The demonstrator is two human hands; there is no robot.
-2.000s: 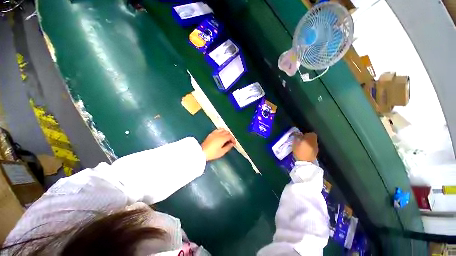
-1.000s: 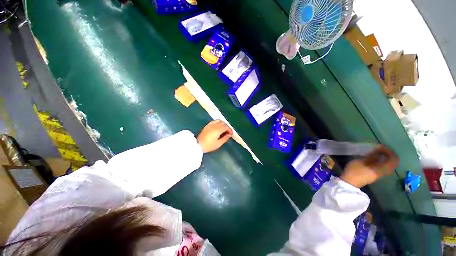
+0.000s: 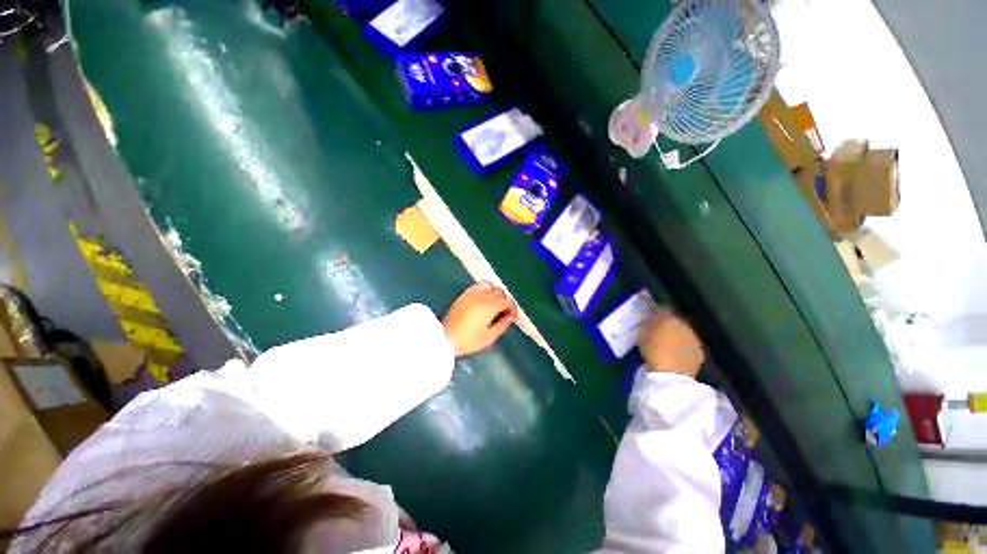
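Observation:
Blue-purple boxes lie in a slanting row on the dark belt (image 3: 487,184). Some show a white inside, others a printed face with an orange patch. My right hand (image 3: 673,344) is slightly blurred, at the right edge of an open box (image 3: 626,326) with white inside. Its fingertips are hidden, so I cannot tell whether it grips anything. My left hand (image 3: 479,319) rests with curled fingers on the cream tape strip (image 3: 463,247) along the bench seam. Nothing shows in it, but its palm is hidden.
An orange-tan scrap (image 3: 416,228) sits beside the strip on the green bench (image 3: 271,227). A clip-on fan (image 3: 709,74) and a small blue item (image 3: 880,423) are on the far ledge. Brown cartons (image 3: 863,182) stand beyond. More boxes (image 3: 747,492) lie at lower right.
The boxes have moved down and right along the belt. My right hand has come back left from the far ledge to a box; the translucent strip it held no longer shows. My left hand has barely moved.

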